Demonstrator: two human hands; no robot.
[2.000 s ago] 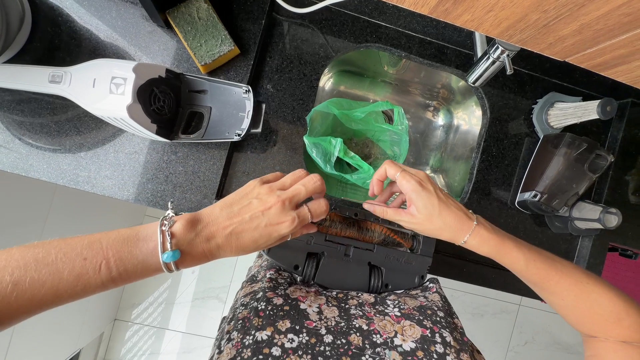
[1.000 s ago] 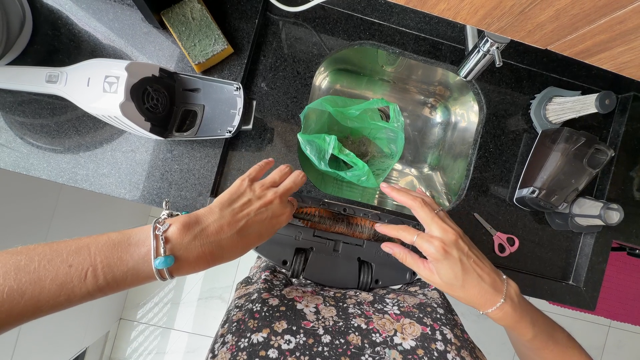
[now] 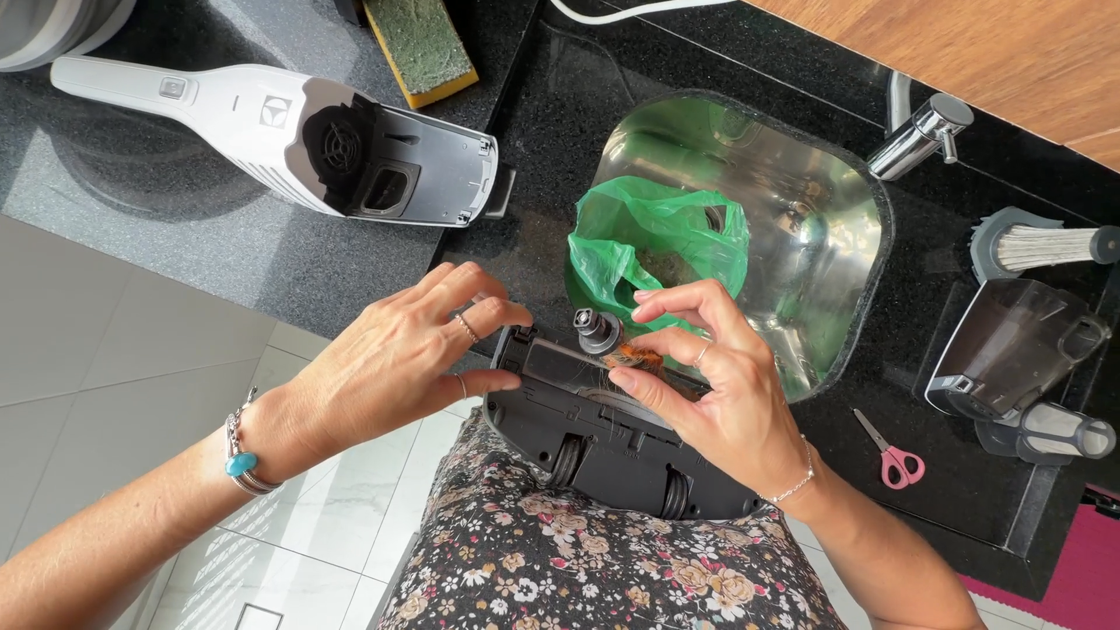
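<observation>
A black vacuum floor head [image 3: 612, 446] lies underside up, against the floral clothing at the sink's front edge. My left hand [image 3: 411, 350] has its fingertips on the left end of the head. In my right hand [image 3: 717, 376] is the brush roller [image 3: 599, 332], raised out of its slot and tilted, with its grey end cap up and hair tangled round its orange bristles. My palm and fingers hide the rest of the roller. Just beyond it, an open green plastic bag [image 3: 674, 236] with grey debris inside sits in the steel sink [image 3: 822, 236].
Left on the counter are a white handheld vacuum body [image 3: 254, 122] and a green-yellow sponge [image 3: 424, 52]. To the right are pink-handled scissors [image 3: 897, 464], a clear dust container [image 3: 1006, 341], a pleated filter [image 3: 1046, 249] and a mesh filter [image 3: 1067, 433]. A chrome faucet [image 3: 923, 136] stands behind the sink.
The brush roller, seated in the floor head one second ago, is now lifted out by my right hand. My left hand has moved onto the head's left end.
</observation>
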